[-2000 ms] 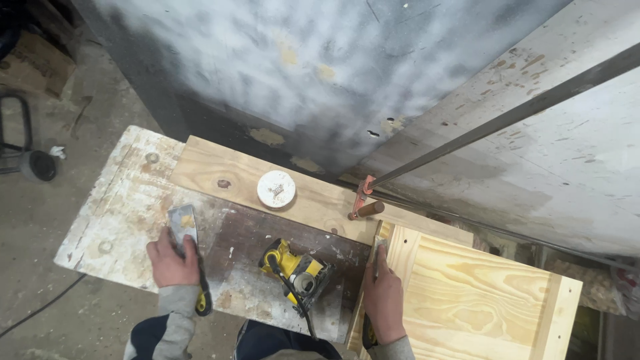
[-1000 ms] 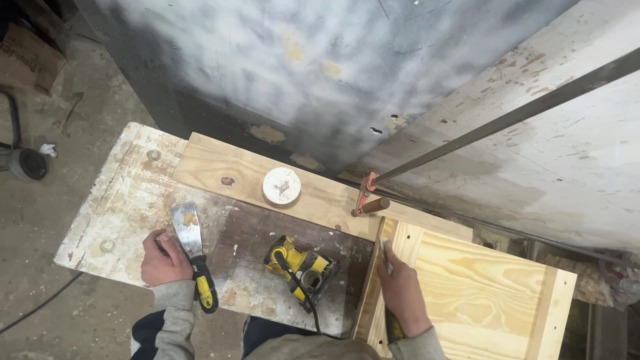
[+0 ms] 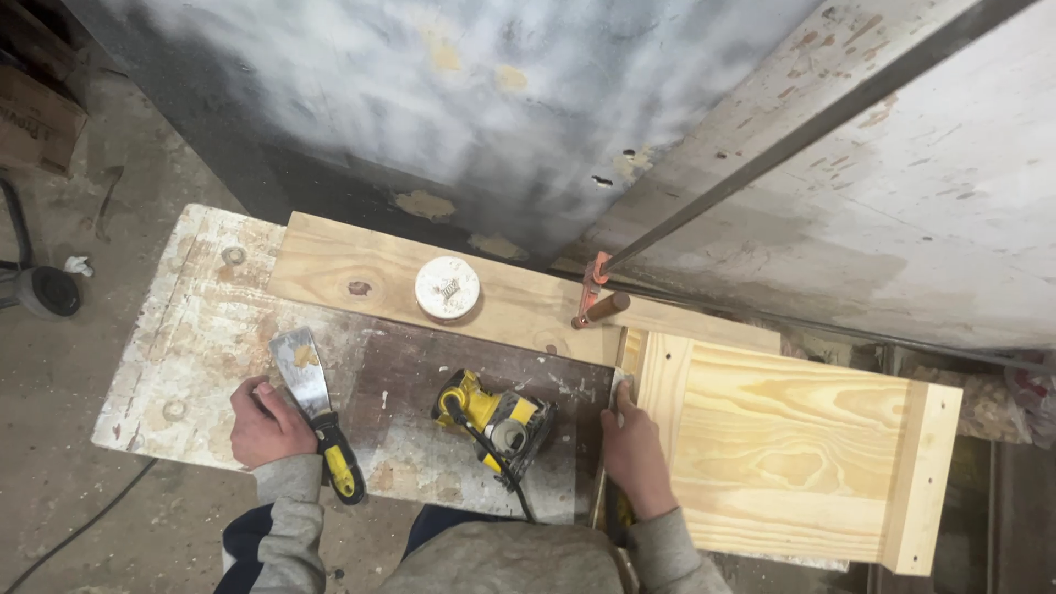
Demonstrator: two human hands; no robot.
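Observation:
My left hand [image 3: 271, 422] is half curled at the left of the bench. Right beside it is a wide putty knife [image 3: 312, 388] with tan filler on its blade; whether any fingers hold its black and yellow handle is hidden. My right hand [image 3: 637, 458] holds a narrower putty knife [image 3: 618, 381], index finger extended along the blade, at the left edge of a pine panel assembly [image 3: 784, 445]. Most of this knife is hidden under the hand. Between my hands lies a yellow and black power sander [image 3: 499, 421] with its cord.
A long pine board [image 3: 371, 280] lies along the back of the paint-stained bench [image 3: 198, 355]. On it stands a round tub with a white lid [image 3: 446, 287]. A bar clamp [image 3: 592, 289] grips the board, its long bar rising to the upper right. Large panels stand behind.
My left hand has moved off the wide putty knife's blade to its left side, uncovering more of the handle. My right hand has moved slightly down along the panel's left edge since two seconds ago.

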